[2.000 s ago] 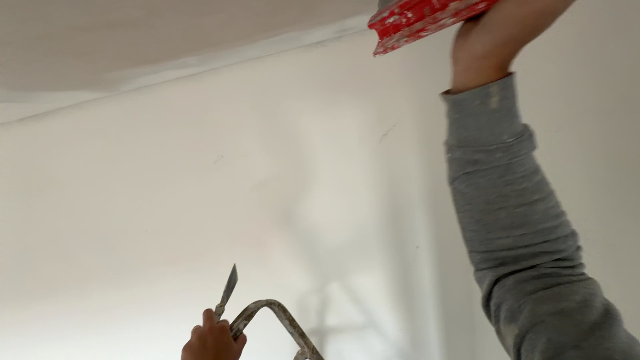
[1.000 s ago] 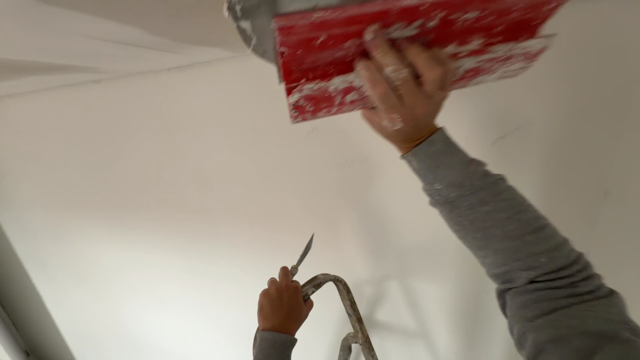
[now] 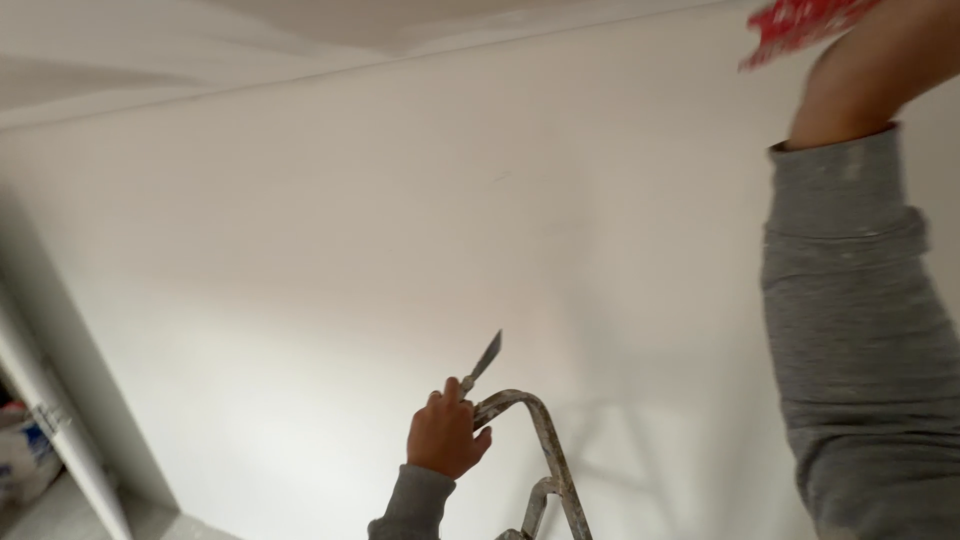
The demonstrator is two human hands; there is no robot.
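My left hand [image 3: 448, 435], at the lower middle, grips the top rail of a stained metal ladder [image 3: 551, 442] and also holds a putty knife [image 3: 487, 355] whose blade points up. At the upper right my right hand [image 3: 877, 75] is raised in a grey sleeve; its fingers lie beyond the frame edge. Beside it shows one end of a red plastering trowel [image 3: 802, 26] spotted with white compound; the grip itself is not visible in this view, though the hand and tool are together.
A pale wall [image 3: 375, 247] fills most of the view and meets the ceiling [image 3: 300, 37] along a slanting line. At the lower left stand a white pipe or post [image 3: 75, 442] and a white and blue bag [image 3: 26, 457] near the floor. Shadows fall on the wall.
My right hand and the red trowel were near the top middle a second ago and have moved right, partly out of view. My left hand still holds the ladder and knife.
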